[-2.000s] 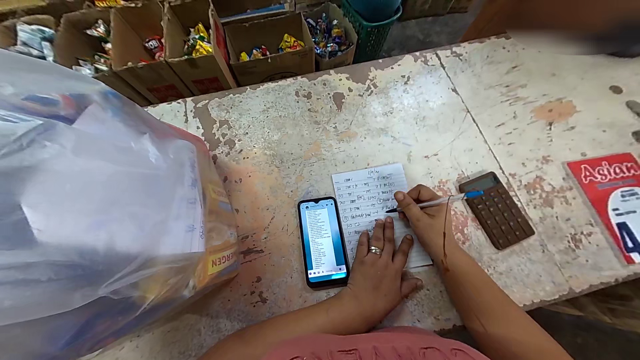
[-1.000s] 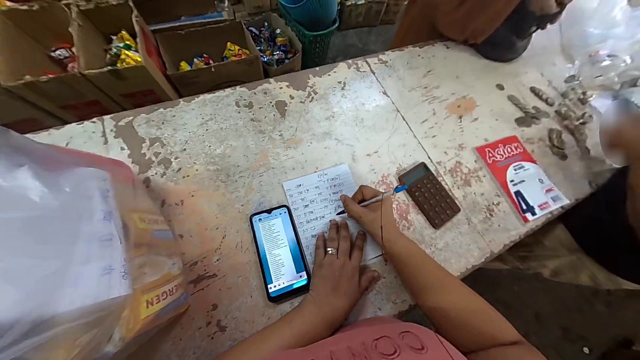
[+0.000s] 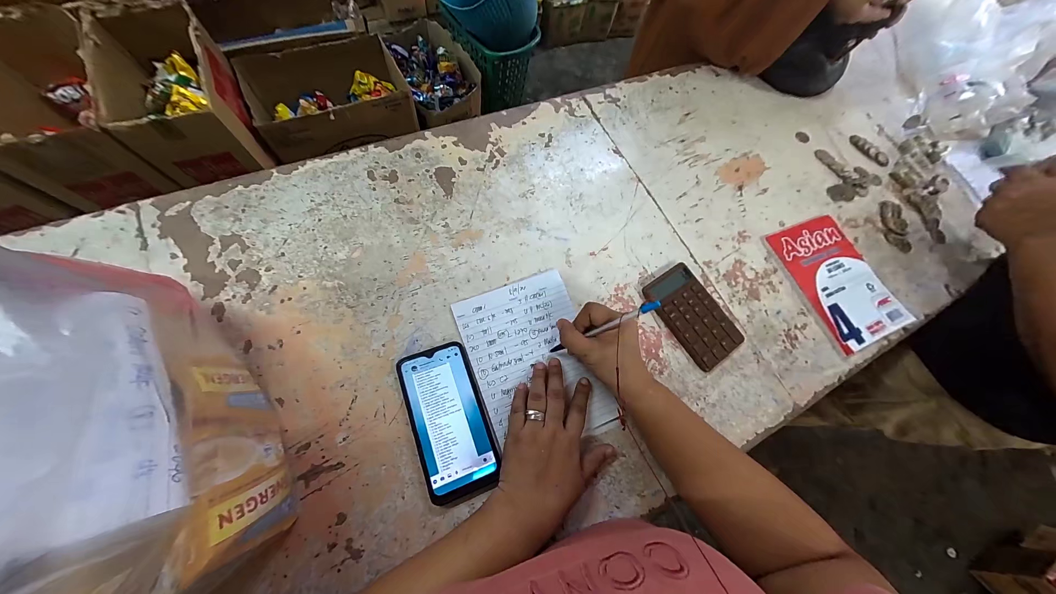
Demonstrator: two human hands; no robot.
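Observation:
A sheet of lined paper [image 3: 503, 318] with handwriting lies on the worn painted table. My left hand [image 3: 549, 445], a ring on one finger, rests flat over its lower part with fingers spread. A pen [image 3: 615, 323] with a blue end is held in my right hand [image 3: 606, 351], its dark tip at the writing. Left of the paper lies a smartphone [image 3: 450, 421] with a lit screen of text. The brown calculator [image 3: 693, 318] sits just right of my right hand, and beyond it is a red and white pad [image 3: 841, 285] bearing print.
At the left stands a large plastic bag [image 3: 91, 396] of packets and papers. Cardboard boxes [image 3: 330, 99] of wrapped packets and a green basket [image 3: 507, 74] stand behind the table [image 3: 371, 231]. Coins [image 3: 895, 219] and clear plastic bags [image 3: 957, 82] lie at right, near another person's hand [image 3: 1023, 202].
The view has swung to the right, bringing in the coins and another person's hand. My left hand stays flat on the paper and the pen remains in my right hand.

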